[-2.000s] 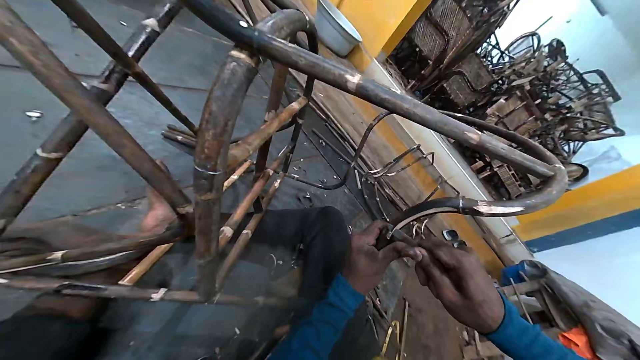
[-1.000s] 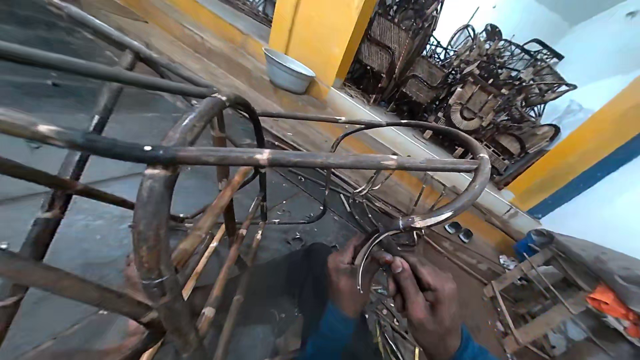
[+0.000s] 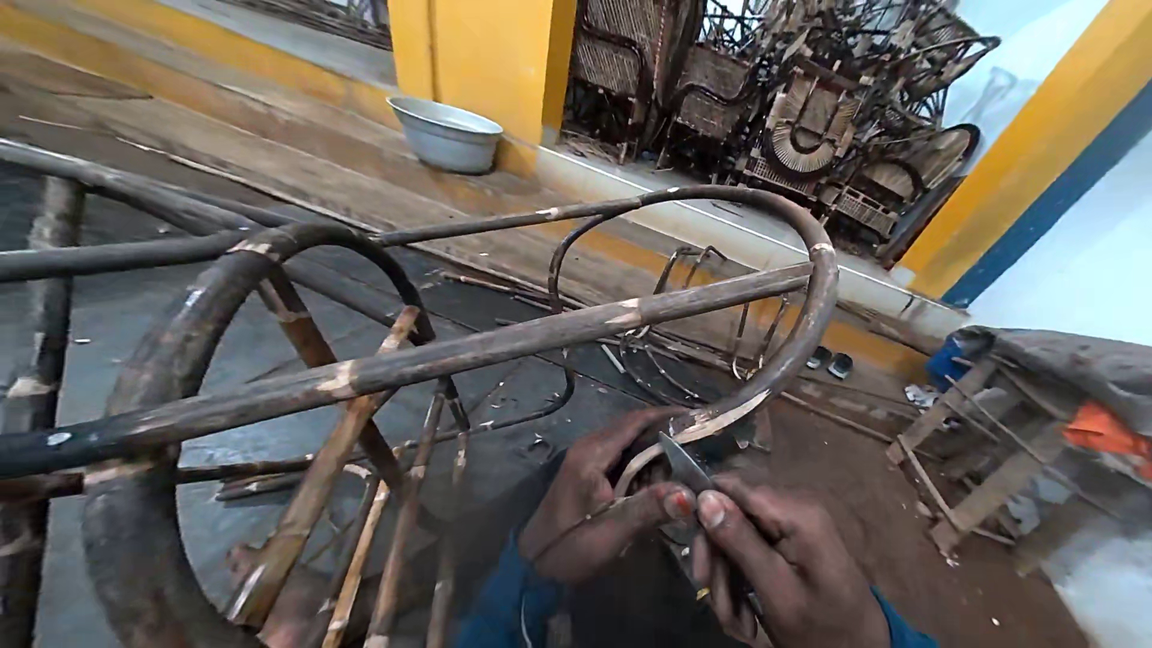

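Note:
A cane furniture frame [image 3: 486, 346] of dark bent poles stretches from the left edge to a rounded loop at centre right. My left hand [image 3: 603, 495] is closed around the loop's curved lower end, where a pale, shaved stretch of cane [image 3: 724, 418] shows. In my right hand [image 3: 774, 549] is a knife, its pointed metal blade [image 3: 686, 463] sticking up against the pale cane. My left thumb rests beside the blade, close to my right thumb. The knife's handle is mostly hidden by my right fingers.
A grey metal basin [image 3: 450, 135] stands by a yellow pillar [image 3: 481, 54]. Cane chairs [image 3: 801, 126] are piled behind a low ledge. At right is a wooden stand [image 3: 981, 477] with a cloth and something orange on it. Bent canes lie beyond the frame; a bare foot shows lower left.
The view has turned, and the cane frame appears at another angle. Both hands remain together at the loop's end; the knife blade now shows plainly between them.

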